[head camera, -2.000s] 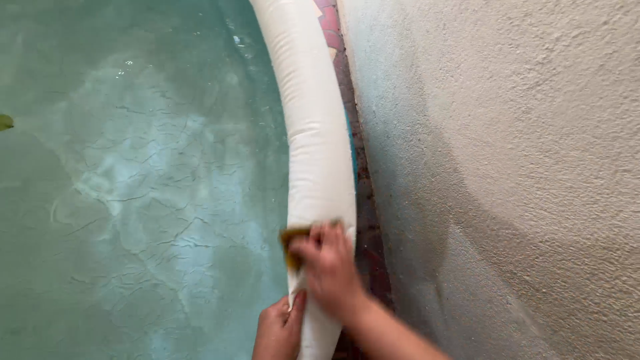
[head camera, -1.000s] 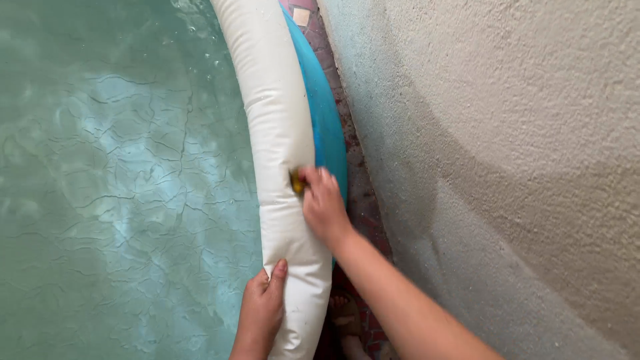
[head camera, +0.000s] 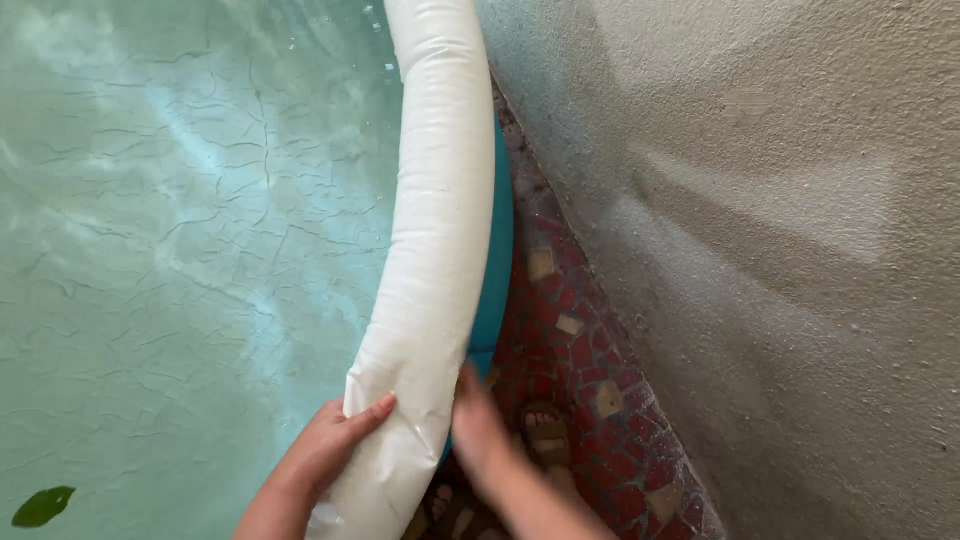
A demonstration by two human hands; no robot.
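The white inflated rim (head camera: pixel 442 187) of a pool curves down the middle of the head view, with the blue outer wall (head camera: pixel 491 285) of the pool showing to its right. My left hand (head camera: pixel 334 442) grips the inner side of the rim low in the view, thumb on top, pressing creases into it. At the rim's outer side, my right hand (head camera: pixel 476 420) is blurred. A tiny yellowish bit shows by its fingers, likely the sponge or pad seen earlier, mostly hidden.
Greenish water (head camera: pixel 187 247) over a wrinkled pool floor fills the left, with a green leaf (head camera: pixel 43 507) at lower left. A rough plastered wall (head camera: pixel 787 300) stands at right. Between wall and pool lies a red mosaic-tile floor (head camera: pixel 592 390), where my sandalled feet (head camera: pixel 546 435) stand.
My right hand has gone from the top of the white rim, where it held a yellow and dark pad, to the rim's outer side. My left hand still grips the inner side.
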